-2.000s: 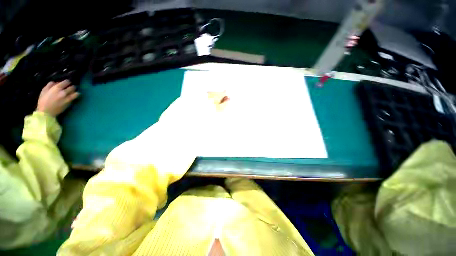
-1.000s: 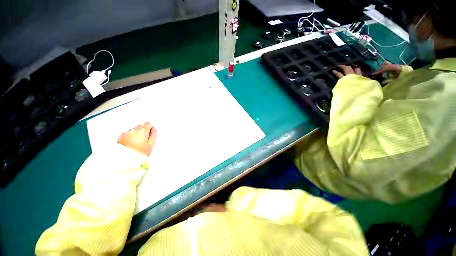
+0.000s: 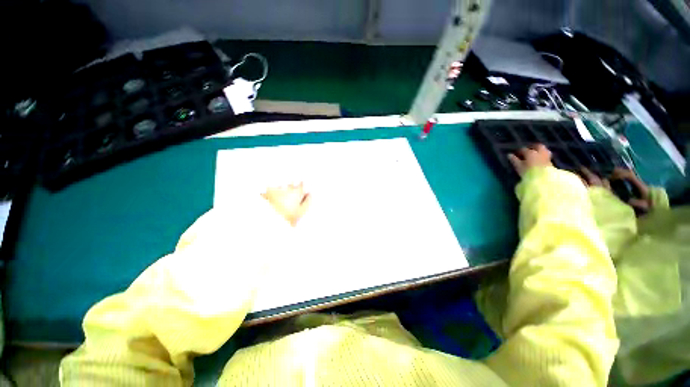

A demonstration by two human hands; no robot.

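The white sheet (image 3: 371, 227) lies flat on the green mat. My left hand (image 3: 287, 202) rests on its upper left part with the fingers curled. It is overexposed, so I cannot tell if anything is in it. My right hand (image 3: 532, 157) reaches to the left part of the black foam tray (image 3: 495, 137) at the right, fingers pointing down over its pockets. The fingertips are too dark and small to show whether they hold anything.
Another person's hand (image 3: 632, 189) is at the same tray, close to my right hand. A foam tray with round watch units (image 3: 144, 128) lies at the left, with a white charger-like piece (image 3: 240, 94) beside it. A red marker (image 3: 428, 127) stands by the metal upright (image 3: 442, 72).
My right hand has come up from my lap and reached to the right tray. My left hand is still on the sheet. The camera view has turned.
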